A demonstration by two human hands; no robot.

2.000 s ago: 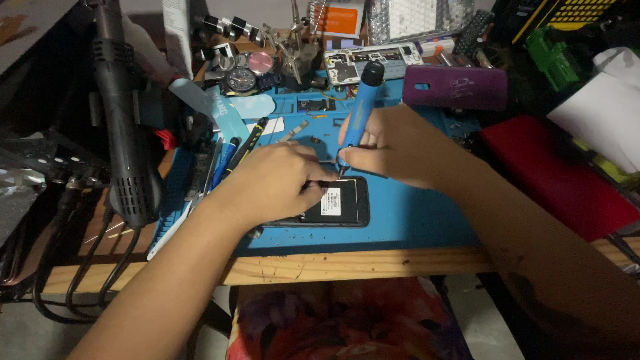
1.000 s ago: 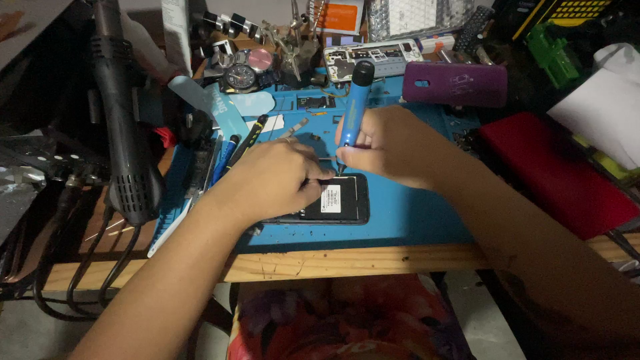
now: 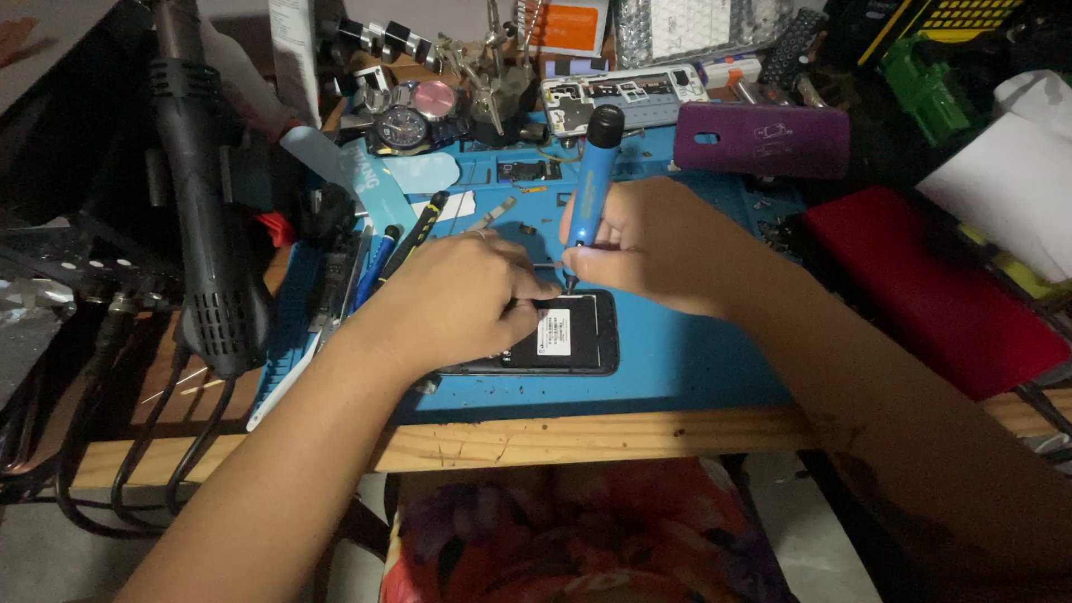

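A black smartphone (image 3: 607, 356) with its inner side up lies flat on a blue repair mat (image 3: 670, 360), near the mat's front edge. My right hand (image 3: 624, 239) holds a blue pen-shaped electric screwdriver (image 3: 593, 184), almost upright, its tip at the phone's far edge. My left hand (image 3: 473, 297) rests over the left part of the phone and hides it; its fingertips are beside the screwdriver's tip. A white label with writing (image 3: 554, 332) shows on the black part inside the phone.
A hot air gun (image 3: 213, 209) stands at the left, cables below it. Pliers-like handles (image 3: 416, 234) lie beside my left hand. Behind are wristwatches (image 3: 402, 127), an opened phone frame (image 3: 624, 96) and a purple phone cover (image 3: 762, 140). A red cloth-like item (image 3: 930, 285) lies right.
The screwdriver now stands a little more upright than two seconds ago, still in my right hand. My left hand has stayed on the phone.
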